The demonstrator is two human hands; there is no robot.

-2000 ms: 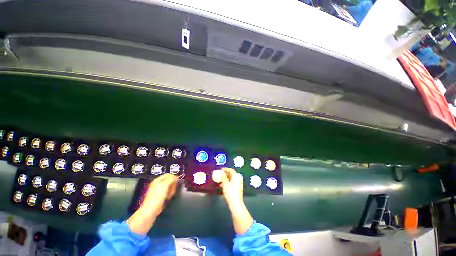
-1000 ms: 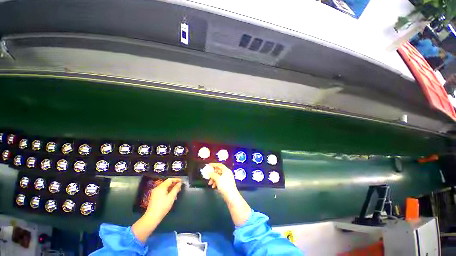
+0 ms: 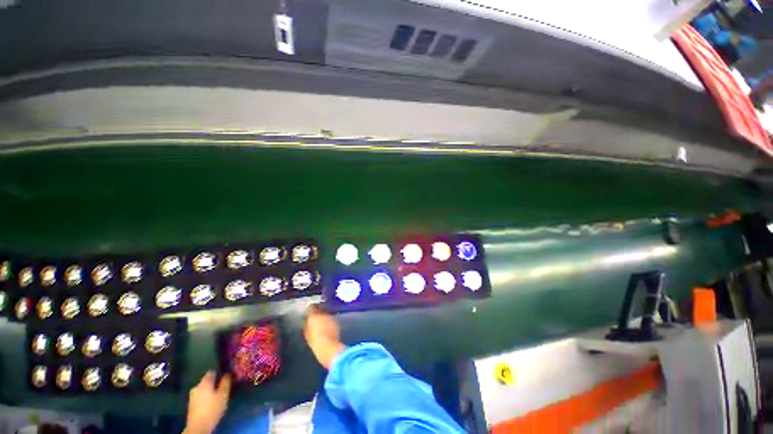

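A black tray (image 3: pixel 407 269) holds two rows of round units, all glowing white or blue. Left of it, black trays (image 3: pixel 222 280) hold rows of unlit silvery round units (image 3: pixel 203 293). A small square black tray with a tangled red-pink pile (image 3: pixel 256 353) lies nearer me. My left hand (image 3: pixel 206 403) is at that tray's lower left edge; whether it grips it cannot be told. My right hand (image 3: pixel 322 334) is below the corner where the lit and unlit trays meet, its fingertips blurred; I cannot tell whether it holds anything.
Another black tray of unlit units (image 3: pixel 106 359) lies at lower left. The green bench surface (image 3: pixel 339 191) runs below a grey raised housing (image 3: pixel 212 110). At right are a black stand (image 3: pixel 637 307), an orange block (image 3: pixel 704 306) and a white cabinet with an orange strip. A red tray (image 3: pixel 720 85) is at upper right.
My right hand has left the lit tray's lower left unit and moved down and left. My left hand has moved down to the small tray's side. All ten pockets now show glowing units.
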